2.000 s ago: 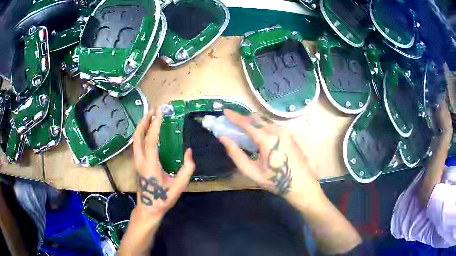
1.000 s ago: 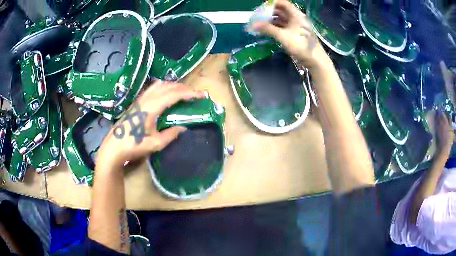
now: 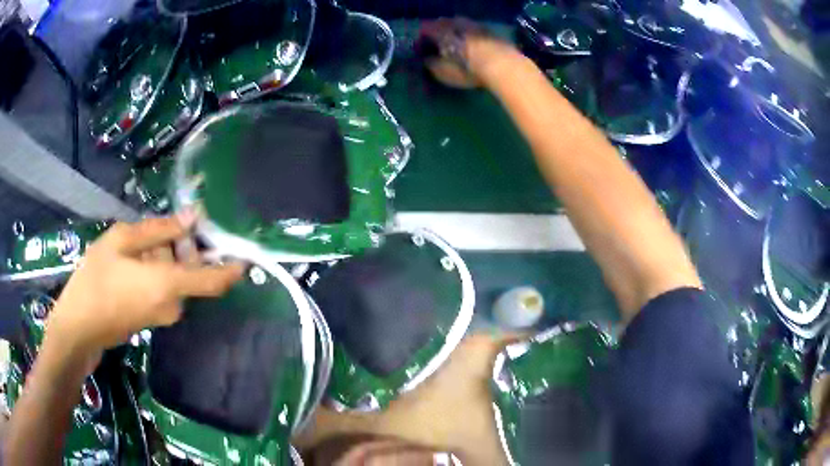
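My left hand [image 3: 136, 278] grips the rounded, pale-rimmed end of a green car-shaped body [image 3: 214, 168] with a dark centre and holds it over other bodies at the left. My right hand [image 3: 455, 59] is stretched out over the green bench at the far side. It is small and blurred, beside something dark, and I cannot tell whether it holds anything. The white glue bottle [image 3: 518, 308] stands on the green surface, away from both hands.
More green bodies overlap at the far left [image 3: 259, 45], below my left hand [image 3: 214, 364] and at the right [image 3: 792, 255]. A white stripe [image 3: 510, 231] crosses the green bench. Another body [image 3: 546, 391] lies partly behind my right sleeve.
The view has shifted toward the far side. My left hand now holds a body up at the left. The bottle has left my right hand and stands on the bench; my right arm reaches farther.
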